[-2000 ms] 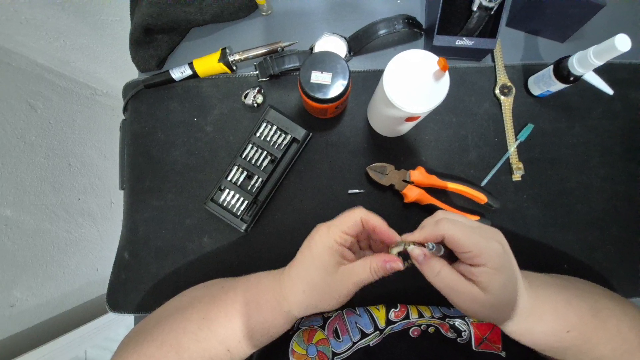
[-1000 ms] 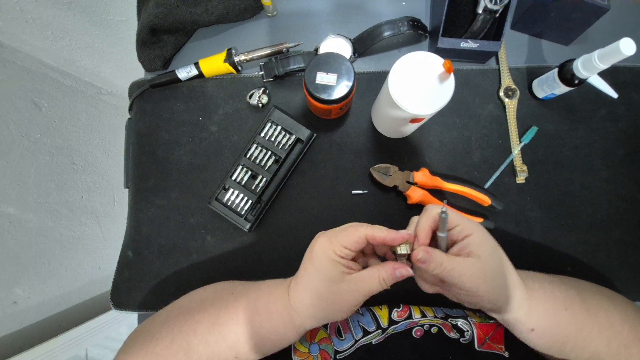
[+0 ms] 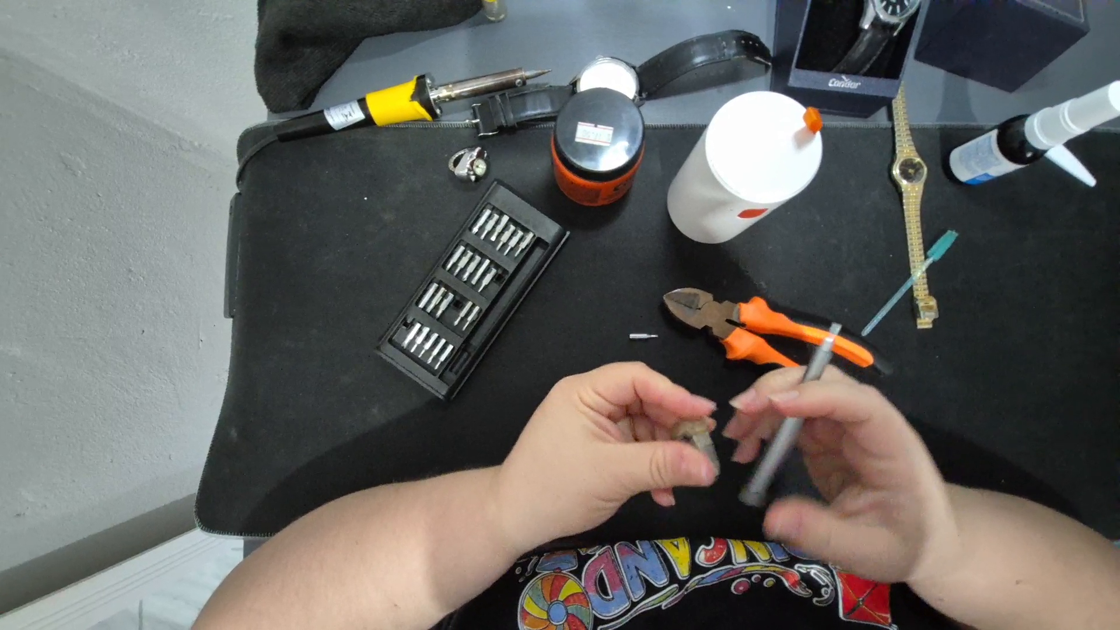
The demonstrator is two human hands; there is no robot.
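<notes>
My left hand [image 3: 626, 437] pinches a small metallic piece [image 3: 697, 435], perhaps a watch part, between thumb and fingers. A slim grey screwdriver handle [image 3: 792, 416], slightly blurred, lies across the fingers of my right hand [image 3: 840, 464], whose thumb is spread away from it. Beyond my hands, a small screwdriver bit [image 3: 643, 336] lies on the black mat beside diagonal cutting pliers [image 3: 739, 325] with orange handles. To the left is a black bit case [image 3: 472, 289] holding rows of bits. My fingers hide part of the small piece.
Behind are a soldering iron [image 3: 398, 102], a strapped watch [image 3: 608, 77], a ring-like metal piece [image 3: 469, 164], a black-lidded jar [image 3: 598, 147] and a white bottle [image 3: 744, 166]. To the right are a gold-coloured watch [image 3: 910, 171], a teal-tipped brush [image 3: 910, 280], a spray bottle [image 3: 989, 153] and a boxed watch [image 3: 849, 83].
My right hand has moved away from the small piece in my left hand and its fingers have loosened. The screwdriver handle has tilted across them.
</notes>
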